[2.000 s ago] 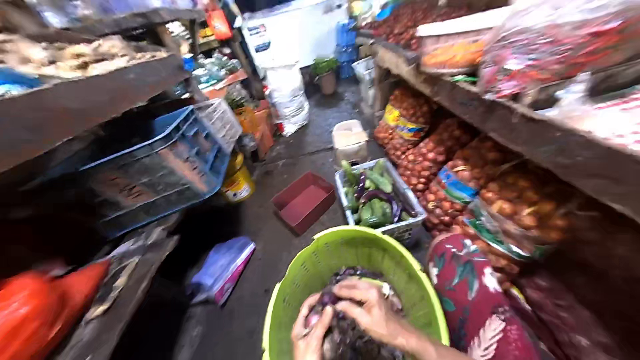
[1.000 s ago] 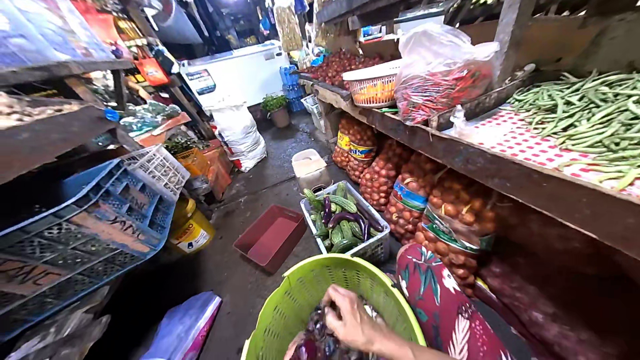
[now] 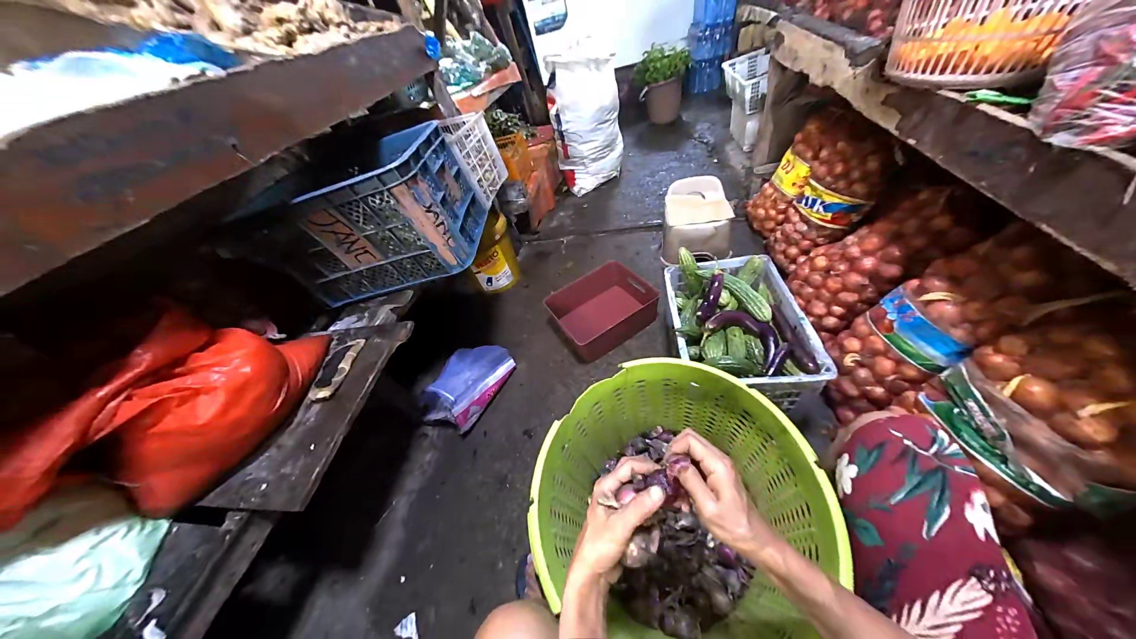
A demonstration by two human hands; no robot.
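A green perforated plastic basket point(image 3: 568, 461) stands low in front of me, with a heap of dark purple onions or shallots and loose skins point(image 3: 683, 577) inside. Over that heap, my left hand point(image 3: 617, 510) is closed around a small purple bulb point(image 3: 652, 482). My right hand point(image 3: 714, 488) meets it from the right, thumb and fingers pinching a reddish-purple piece point(image 3: 678, 463) against the bulb. Whether that piece is a second bulb or part of the same one, I cannot tell.
Beyond the basket are a crate of eggplants and bitter gourds point(image 3: 741, 328), a maroon plastic tray point(image 3: 603, 311) and a lidded bin point(image 3: 697, 222). Net sacks of onions point(image 3: 843, 284) line the right under a wooden shelf. Blue crates point(image 3: 390, 222) and an orange-red bag point(image 3: 213, 408) are left.
A second ago my right hand was over the heap, apart from my left hand; now both meet at the bulb. The view has turned left and down.
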